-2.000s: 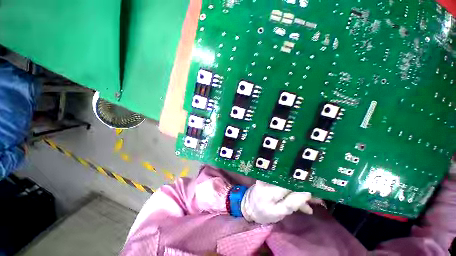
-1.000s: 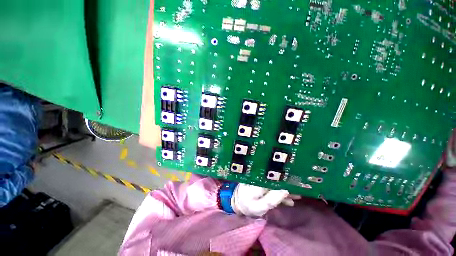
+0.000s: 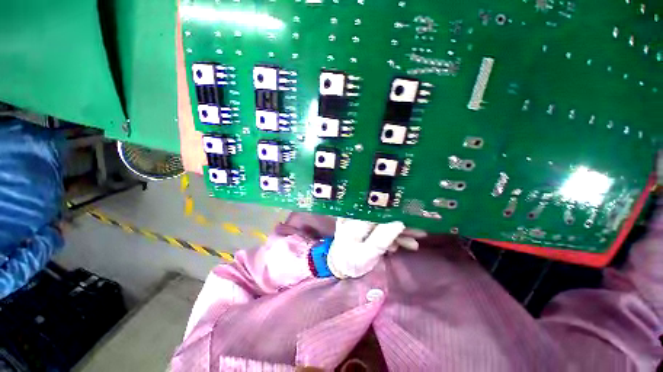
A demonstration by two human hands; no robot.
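Note:
A large green circuit board (image 3: 436, 145) fills the upper and right part of the view, with four columns of black transistors with silver tabs (image 3: 325, 127) near its left side. My left hand (image 3: 366, 249), in a white glove with a blue wrist strap (image 3: 320, 258), is at the board's near edge, in front of my chest. Its fingers point right and are partly curled. I cannot tell whether it grips the board's edge. My right hand is not clearly in view; only the right sleeve shows at the lower right.
Orange-red foam (image 3: 190, 138) shows under the board's left and near right edges. Green mat (image 3: 51, 65) lies at the upper left. A person's blue sleeve (image 3: 29, 203) is at the left edge. A black bin (image 3: 54, 316), a round wire-grilled item (image 3: 153, 160) and yellow-black floor tape (image 3: 156, 238) are below.
The board has shifted left and up in the picture. My left hand has also shifted up and slightly left, staying beside the near edge. More of the pink garment shows.

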